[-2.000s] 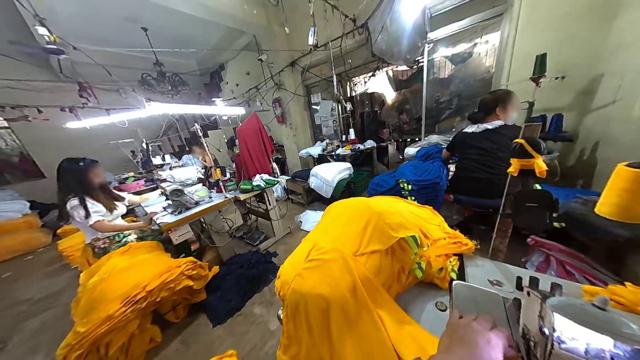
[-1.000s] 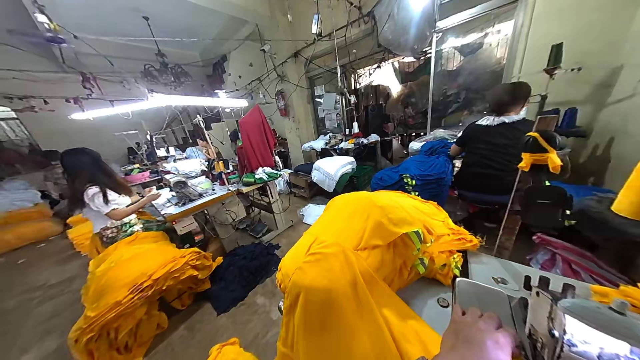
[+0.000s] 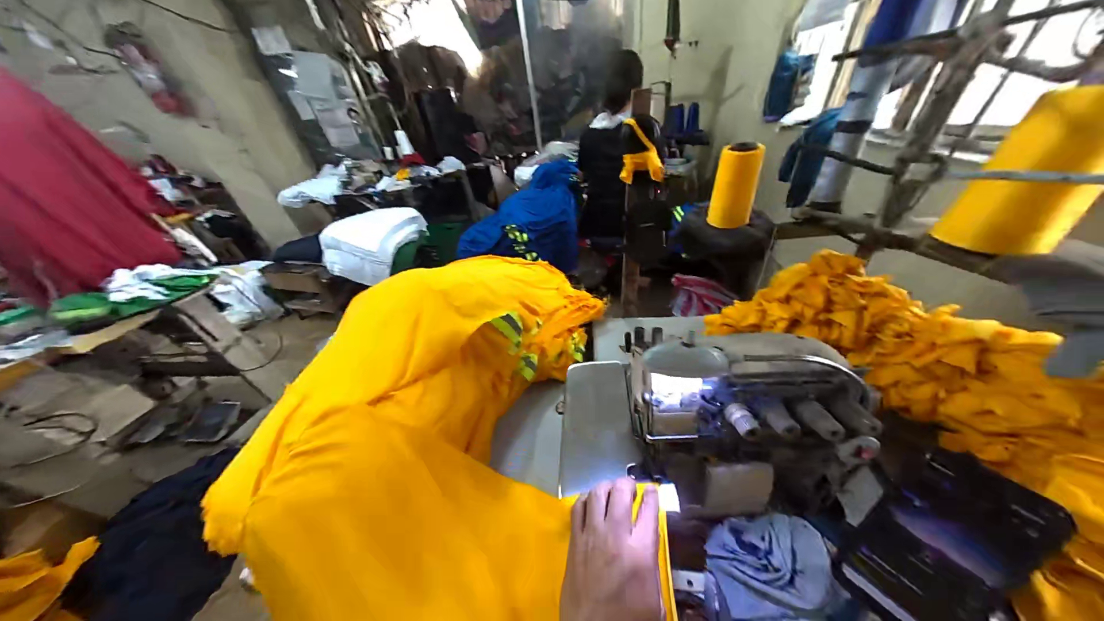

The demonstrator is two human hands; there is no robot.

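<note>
My one visible hand [image 3: 614,552], which I take for my left hand, lies with its fingertips on the edge of yellow fabric [image 3: 414,509], just in front of the metal plate of an overlock sewing machine [image 3: 742,388]. Whether the fingers pinch the cloth cannot be told. The fabric joins or lies against a large yellow pile with striped green reflective trim, left of the machine. A lamp lights the needle area. My right hand is not in view.
A crumpled blue-grey cloth [image 3: 768,565] lies right of the hand. More yellow fabric [image 3: 966,371] is heaped behind the machine. Yellow thread cones [image 3: 736,185] stand at the back right. A person in black [image 3: 604,164] sits beyond a blue fabric pile [image 3: 530,216]. Dark cloth [image 3: 147,535] lies on the floor.
The view has swung to the right and down, bringing in the whole machine and the heap behind it. Yellow fabric now lies under my hand, at the machine's plate.
</note>
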